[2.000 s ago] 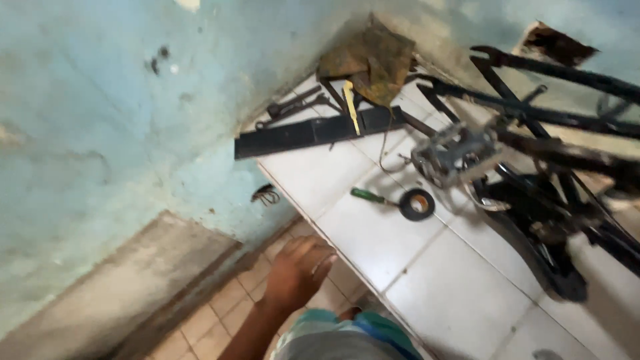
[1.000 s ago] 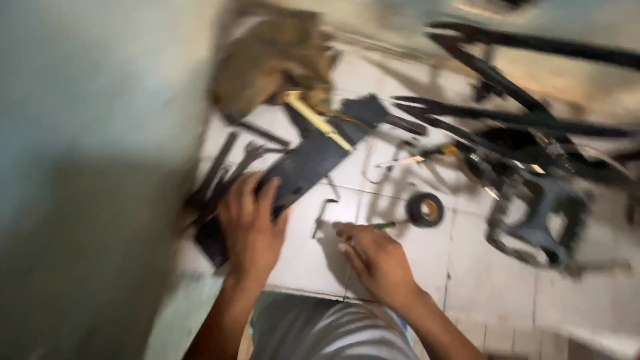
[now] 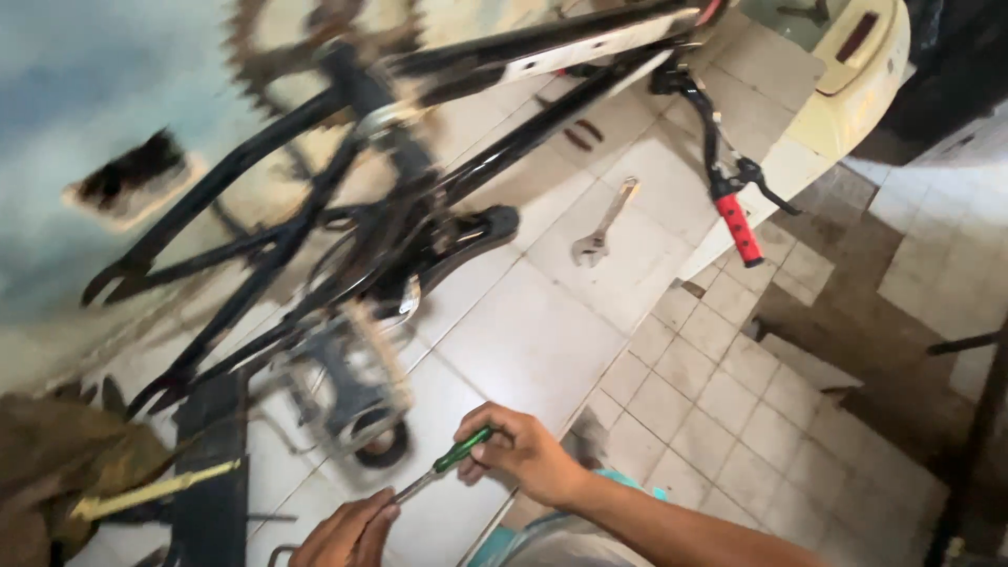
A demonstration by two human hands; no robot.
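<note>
My right hand (image 3: 516,457) grips the green handle of a screwdriver (image 3: 461,450). The fingers of my left hand (image 3: 350,531) pinch the metal shaft at its other end. Just beyond my hands, a roll of black tape (image 3: 383,442) lies on the white tiled surface, partly behind a bicycle pedal (image 3: 346,378). That pedal belongs to a black bicycle frame (image 3: 504,157) with a large rusty chainring (image 3: 260,47). An adjustable wrench (image 3: 602,228) rests on the tiles to the right of the frame.
Handlebars with a red grip (image 3: 739,228) and brake lever overhang the tiled edge. At lower left are a brown cloth (image 3: 63,465), a yellow tool or strip (image 3: 157,488) and a long black bar (image 3: 211,472). A cream plastic part (image 3: 862,55) stands at upper right.
The screwdriver, lying on the tiles two seconds ago, is now off them between both hands. My left hand has left the black bar. The view has swung right along the frame.
</note>
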